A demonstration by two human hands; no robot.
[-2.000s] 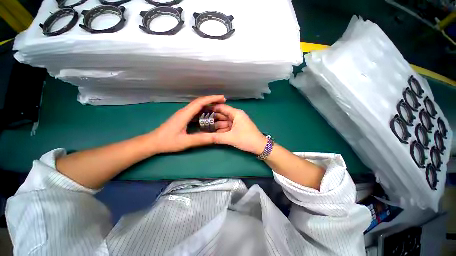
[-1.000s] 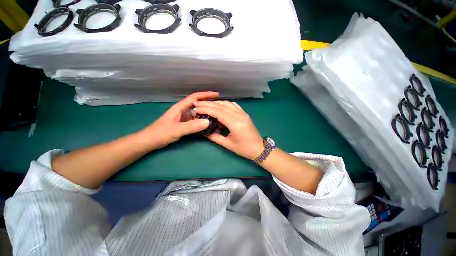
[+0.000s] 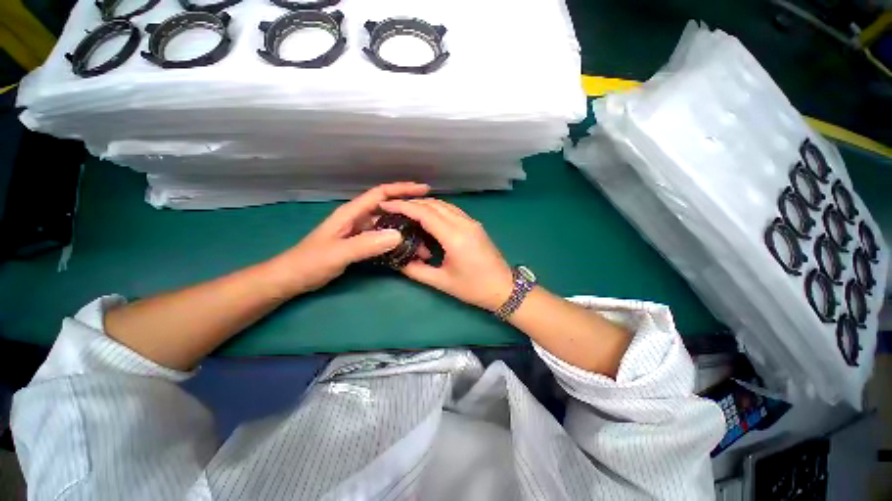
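My left hand (image 3: pixel 328 245) and my right hand (image 3: pixel 464 256) are together above the green bench top. Between them they hold a small group of dark watch case rings (image 3: pixel 402 242). The fingers of both hands cover most of the rings, so I cannot tell how many there are. My left thumb lies across the front of the rings, and my right fingers curl over the top. One dark ring edge shows at the right, by my right palm.
A thick white foam stack (image 3: pixel 323 142) stands behind my hands with rings (image 3: pixel 405 45) on top. A second foam stack (image 3: pixel 675 127) stands at the right, bearing several rings in rows. A black box (image 3: pixel 37 191) is at the left. The bench top (image 3: pixel 587 284) is green.
Since two seconds ago the rings have turned from edge-on, with bright lugs showing, to facing up. My right fingers have come over their top. In the last second the hands barely moved.
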